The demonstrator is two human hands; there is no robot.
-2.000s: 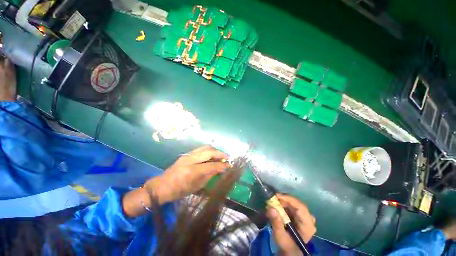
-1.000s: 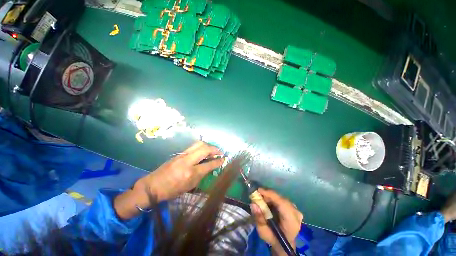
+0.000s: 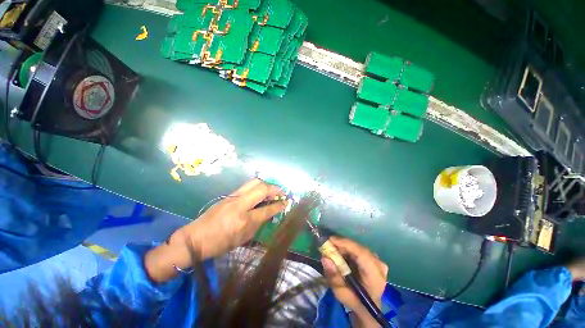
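My right hand holds the soldering iron by its tan grip, its thin tip pointing up-left at the board. My left hand is at the board's upper left, thumb and fingertips pinched around a small, thin dark thing that I cannot make out. A thin line curves beside this hand. The green PCB panel lies in front of my body, largely covered by my left hand and by strands of hair. A glaring heap of flex circuits lies to the left of the panel.
Finished panels are stacked at the far left, bare panels at far centre-right. A black fan stands left. A white cup and black box stand right, grey trays behind. Neighbours' blue sleeves show at both sides.
The view has shifted, so the bench things sit further left and higher. My left fingers now pinch a thin dark thing instead of the pale bit seen earlier. The iron stays in my right hand.
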